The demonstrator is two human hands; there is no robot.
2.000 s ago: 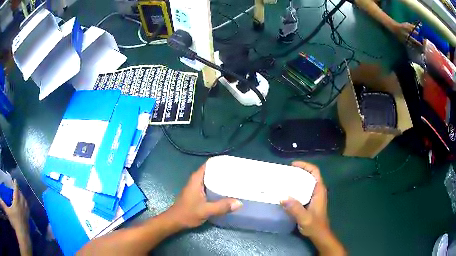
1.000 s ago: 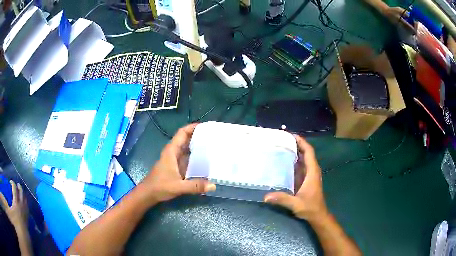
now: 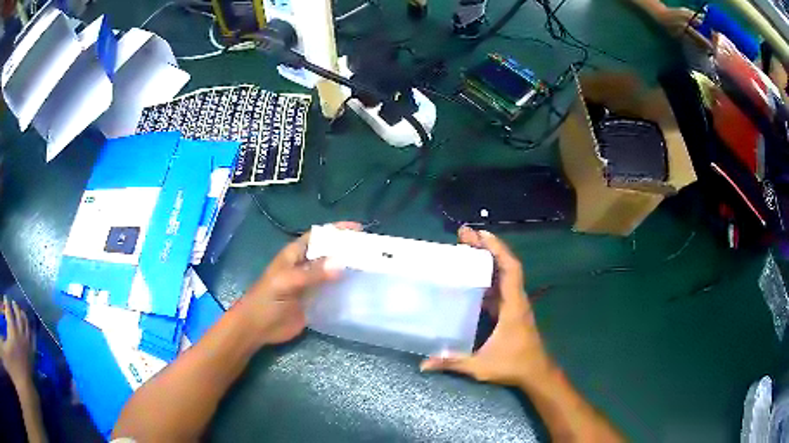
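Observation:
The closed unit (image 3: pixel 394 298) is held tilted above the green table, with its white top cover (image 3: pixel 407 260) at the far side and its frosted translucent body facing me. A small dark slot shows on the white part. My left hand (image 3: pixel 290 290) grips the unit's left end, with fingers over its front face near the white edge. My right hand (image 3: pixel 497 324) holds the right end, with the thumb at the lower edge and fingers behind the upper right corner.
Blue and white printed sleeves (image 3: pixel 121 234) and a black sticker sheet (image 3: pixel 281 143) lie at the left. A black oblong case (image 3: pixel 506 199), open cardboard box (image 3: pixel 623 208), circuit board (image 3: pixel 510 85) and power strip (image 3: pixel 394 121) lie beyond. Another person's hand (image 3: pixel 16 333) shows at left.
The unit has turned so its long side faces me, and the slot now shows. My left hand has shifted onto its front face. The view has shifted slightly.

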